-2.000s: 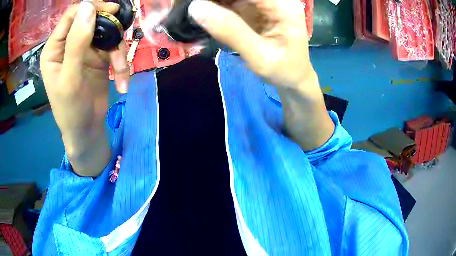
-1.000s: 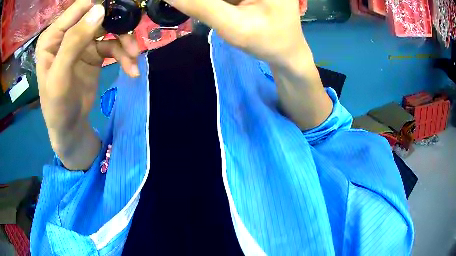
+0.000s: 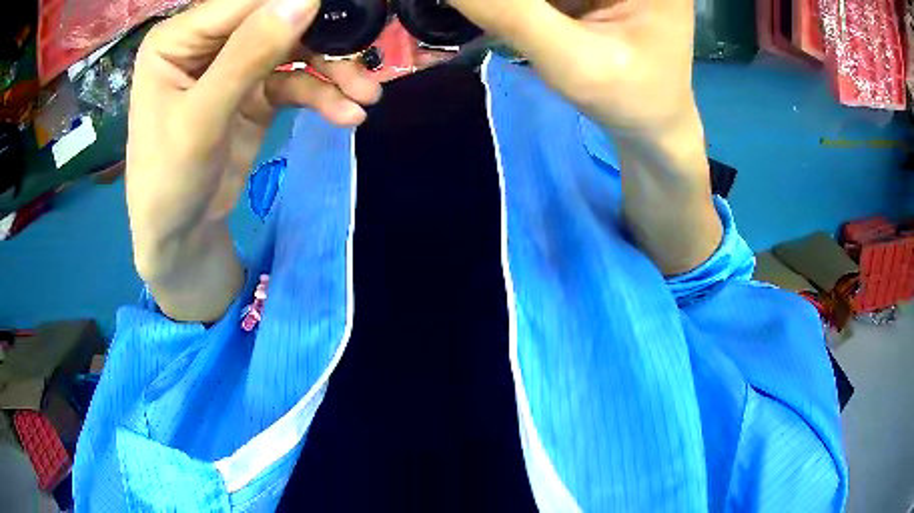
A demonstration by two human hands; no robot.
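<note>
My left hand [image 3: 215, 120] holds a black round watch head [image 3: 346, 25] between thumb and fingers at the top edge of the view. My right hand [image 3: 601, 70] is raised beside it, its upper part cut off by the edge. A second black round watch head [image 3: 433, 22] shows at the fingers of my right hand, close beside the first. Both heads are partly cut off by the top edge. A red tray [image 3: 398, 50] shows in part behind them, with a small dark disc [image 3: 373, 58] near my left fingertips.
Red trays under clear film lie at the upper left [image 3: 95, 30] and upper right [image 3: 864, 50]. A white label [image 3: 73, 145] lies at the left. A red crate [image 3: 886, 271] and a cardboard box [image 3: 817, 263] stand on the floor at right; another cardboard box [image 3: 45, 361] is at left.
The two watch heads have come side by side near the top edge. The dark piece at my right hand now shows as a round head. The whole view has shifted a little.
</note>
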